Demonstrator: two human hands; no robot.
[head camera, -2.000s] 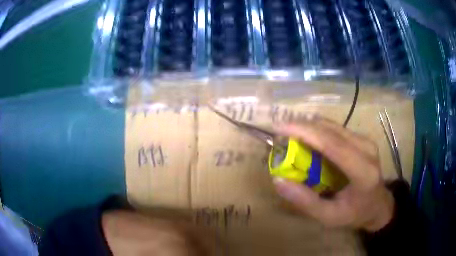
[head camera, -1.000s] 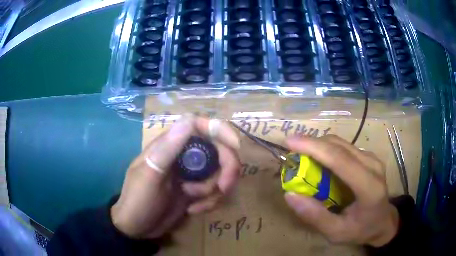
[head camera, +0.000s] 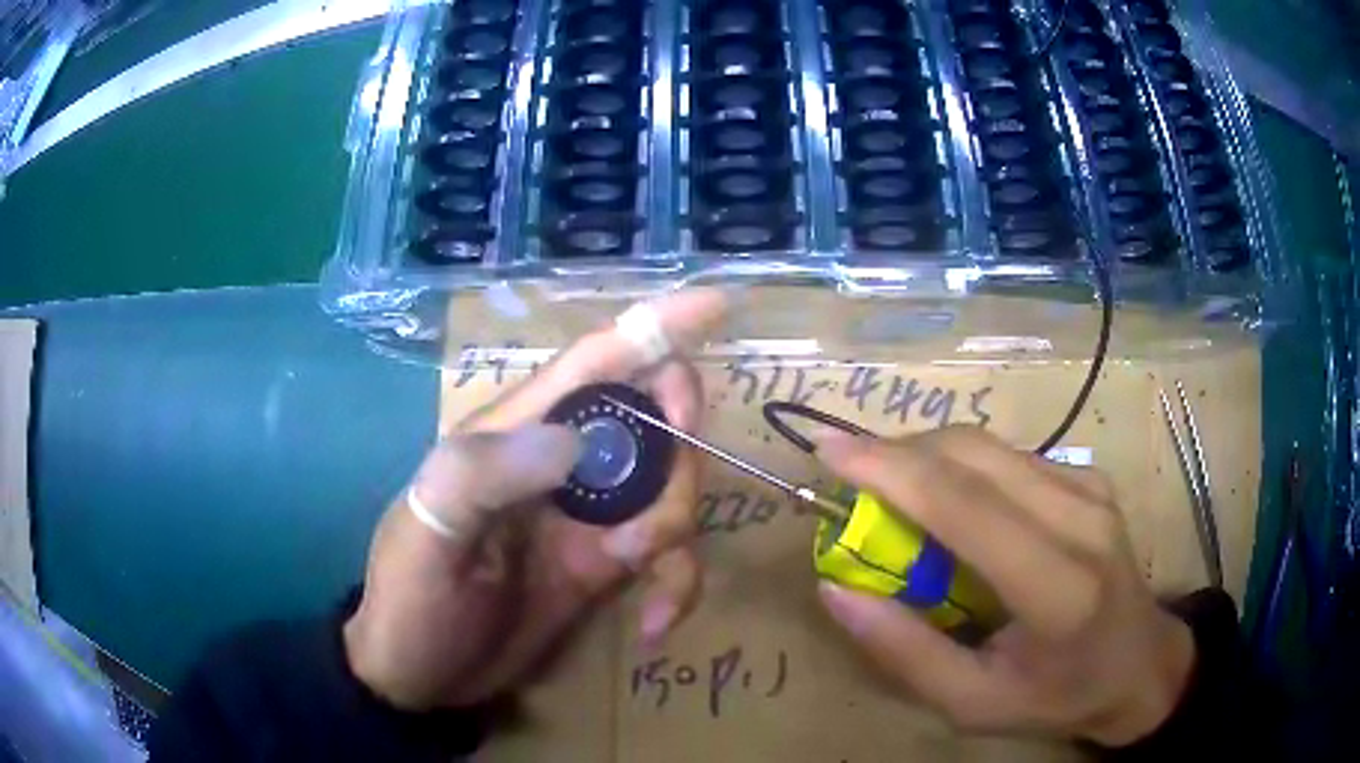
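My left hand (head camera: 492, 522) grips a round black part (head camera: 607, 455) between thumb and fingers, its face with a ring of pale dots turned up. White bands are on the thumb and a finger. My right hand (head camera: 1014, 581) holds the yellow tool (head camera: 880, 555) with a blue band. Its thin bright shaft points left and its tip is at the upper rim of the black part; whether it touches is hard to tell. Both hands are above the brown cardboard sheet (head camera: 716, 716).
A clear tray (head camera: 671, 276) with rows of black parts lies beyond the cardboard. A black cord (head camera: 1105, 336) loops from the tray to near my right hand. Tweezers (head camera: 1189, 462) lie at right on the cardboard, with dark-jawed nippers (head camera: 1283, 559) beyond its right edge. A white label (head camera: 1068, 456) shows.
My left hand came into view with the black part, which has since moved slightly right and up. The tool shaft has swung from beside the part onto its rim. The cord now loops wider.
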